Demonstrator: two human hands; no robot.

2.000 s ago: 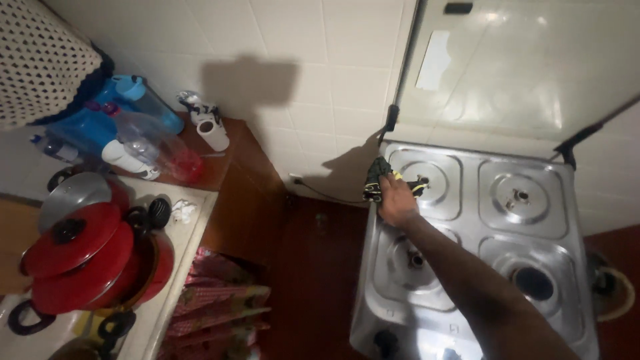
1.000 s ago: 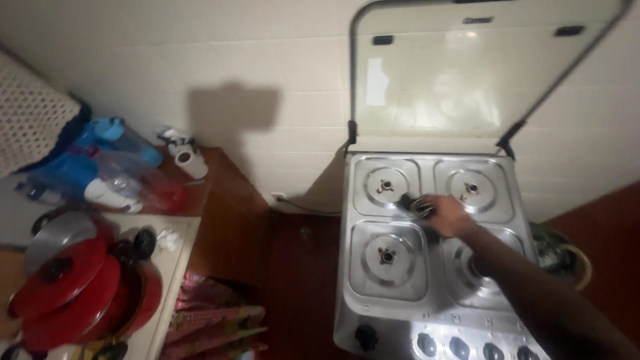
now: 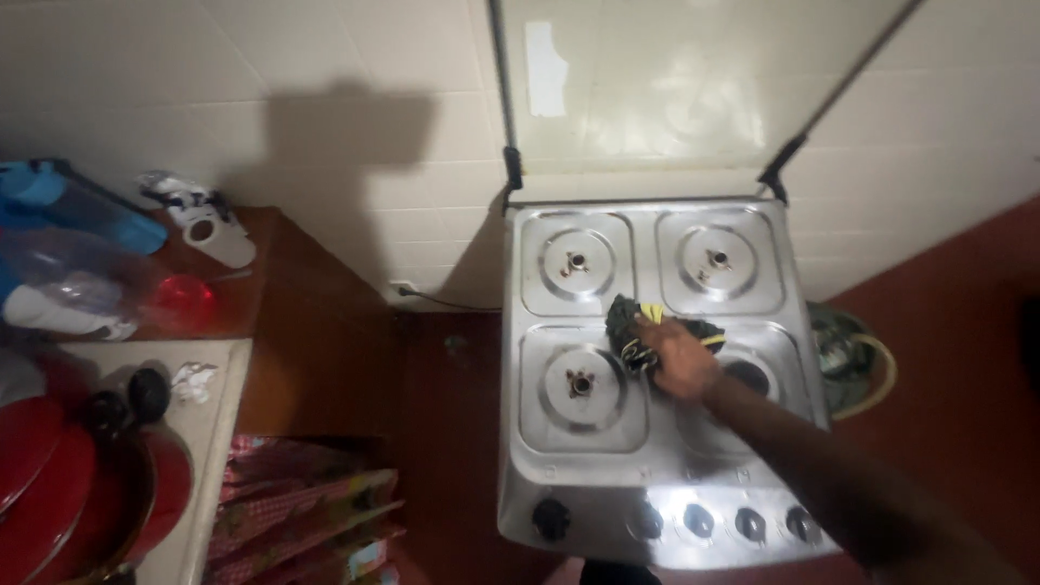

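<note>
My right hand (image 3: 681,357) holds a crumpled dark cloth with yellow parts (image 3: 624,325) against the middle of a stainless steel stove top (image 3: 650,467). The cloth lies between the burner wells, just right of the front left burner (image 3: 580,384). Behind it are the back left burner (image 3: 578,262) and the back right burner (image 3: 718,259), both without caps. My forearm partly covers the front right well, where a dark round burner (image 3: 746,379) shows. My left hand is out of view.
The raised glass stove lid (image 3: 634,97) stands against the tiled wall. At left, red pots (image 3: 166,487) sit on a counter (image 3: 223,390), beside a wooden cabinet (image 3: 325,349) with plastic bottles and a paper roll (image 3: 213,236). A round container (image 3: 845,361) stands right of the stove.
My right hand and the cloth were at the back left burner two seconds ago, then moved right and toward the front, to the middle of the stove top. The view has also shifted.
</note>
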